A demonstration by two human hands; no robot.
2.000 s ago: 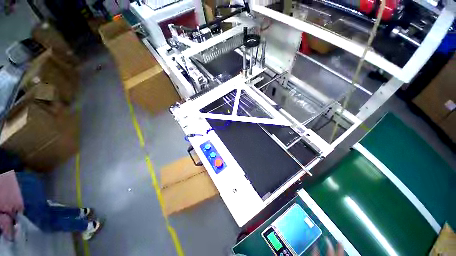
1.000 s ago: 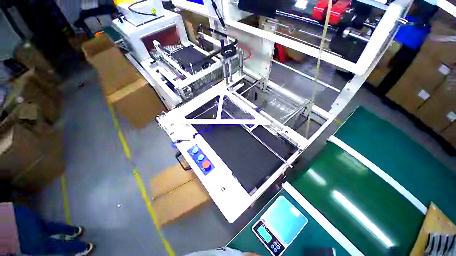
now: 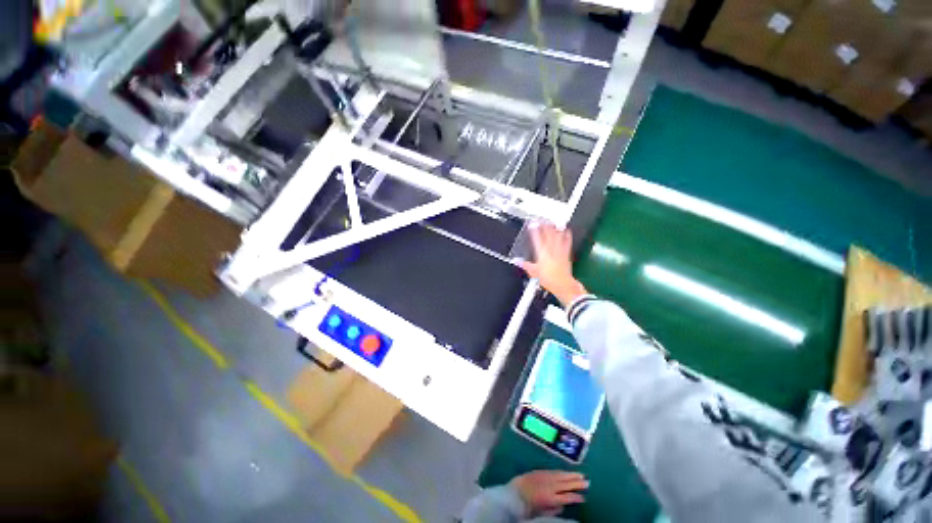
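My right hand reaches out over the near right corner of the machine's black bed. A small greyish patch shows beside its fingertips; I cannot tell whether it is held. My left hand lies low over the green table, just below the scale, with no object seen in it. The digital scale has a bare pale blue plate and a lit green display. My right forearm passes beside its right edge.
The green conveyor belt runs between white rails at the right. Small boxes are piled beside a tan board. The machine's white frame carries a blue button panel. Brown cartons stand at the back right.
The view has swung to the right. My right arm now stretches across to the machine, and my left hand has come into view below the scale. The dark item at the bottom edge is no longer seen.
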